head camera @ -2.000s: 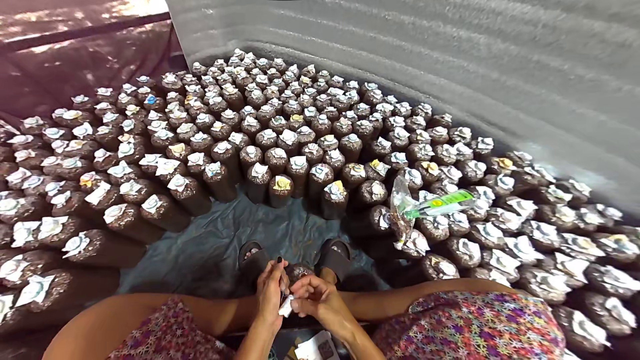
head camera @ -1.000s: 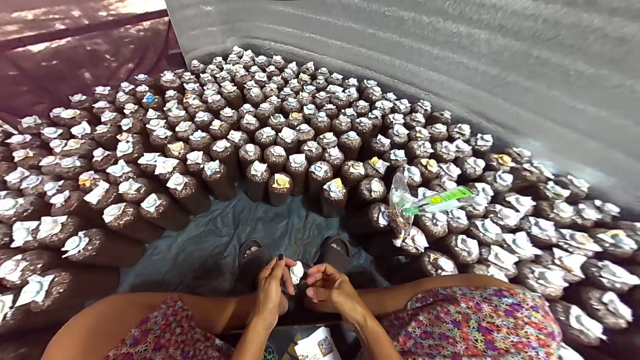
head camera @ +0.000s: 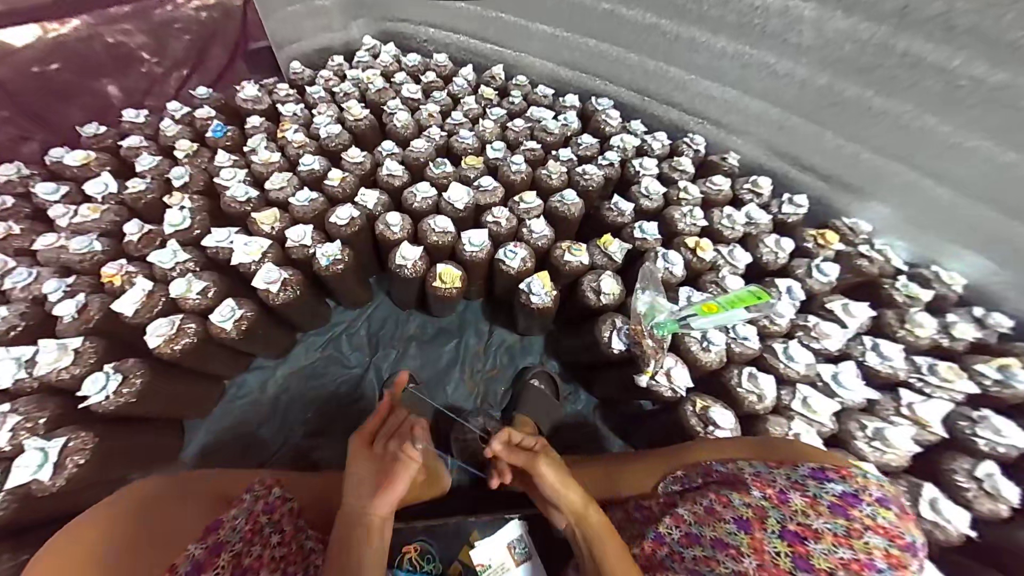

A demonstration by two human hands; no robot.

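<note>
A thin rubber band [head camera: 450,414] is stretched between my two hands. My left hand [head camera: 394,448] has the band looped on its raised fingers. My right hand [head camera: 524,464] pinches the band's other side between thumb and fingers. Below and between the hands, partly hidden, stands a dark filled bag [head camera: 470,438] near my feet. Under my wrists, a dark tray [head camera: 448,520] holds a bundle of coloured rubber bands [head camera: 418,558] and printed paper pieces [head camera: 506,552].
Many upright filled plastic bags with paper-covered tops [head camera: 534,300] curve around me. A clear plastic bottle with a green label [head camera: 724,308] and a clear plastic bag [head camera: 652,320] lie on the right ones. Dark sheeting [head camera: 344,376] covers the ground. A grey wall [head camera: 720,72] rises behind.
My hands have moved apart, and a rubber band is now stretched between them. The white piece seen at my left fingers one second ago no longer shows there.
</note>
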